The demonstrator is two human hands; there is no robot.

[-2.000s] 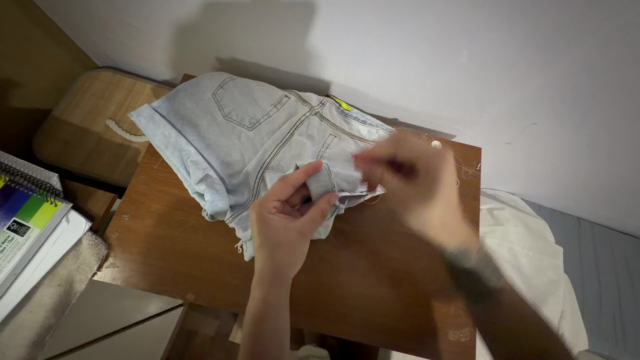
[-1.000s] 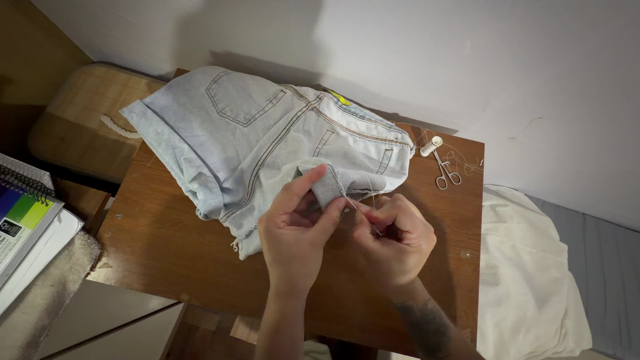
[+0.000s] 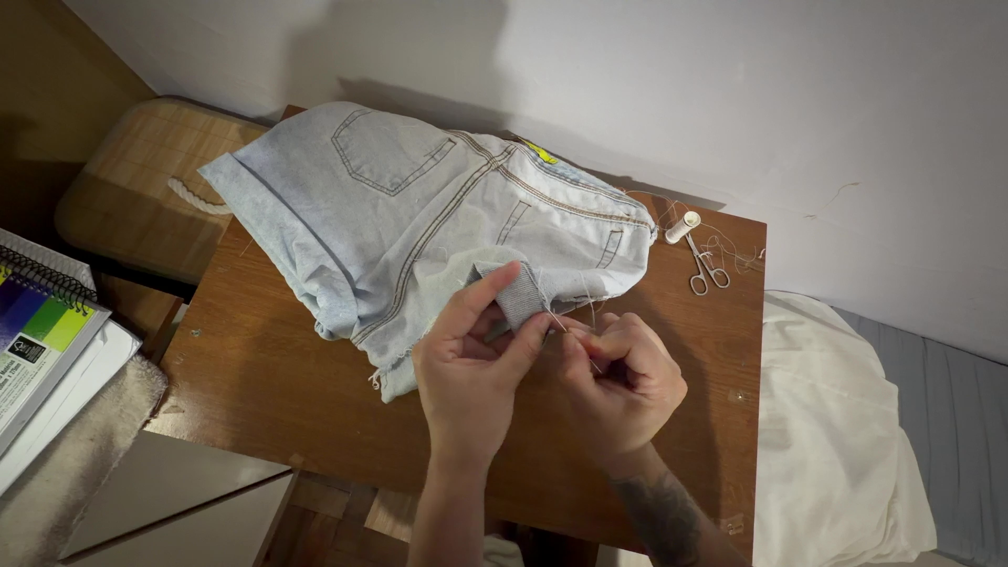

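Note:
Light-blue denim shorts lie across a brown wooden table. My left hand pinches a folded grey denim flap of the fabric between thumb and fingers. Close to its right, my right hand has its fingertips closed on a thin thread by the edge of the flap; whether a needle is in the fingers cannot be told. Beyond the right hand, a white thread spool and small metal scissors rest on the table, with loose thread around them.
The wooden table meets a pale wall at the back. A wooden board with a rope handle stands at left, above spiral notebooks. White cloth hangs beside the table's right edge.
My right hand was raised and blurred two seconds ago, then came down beside my left hand, where it remains. The spool and scissors it hid have come into sight.

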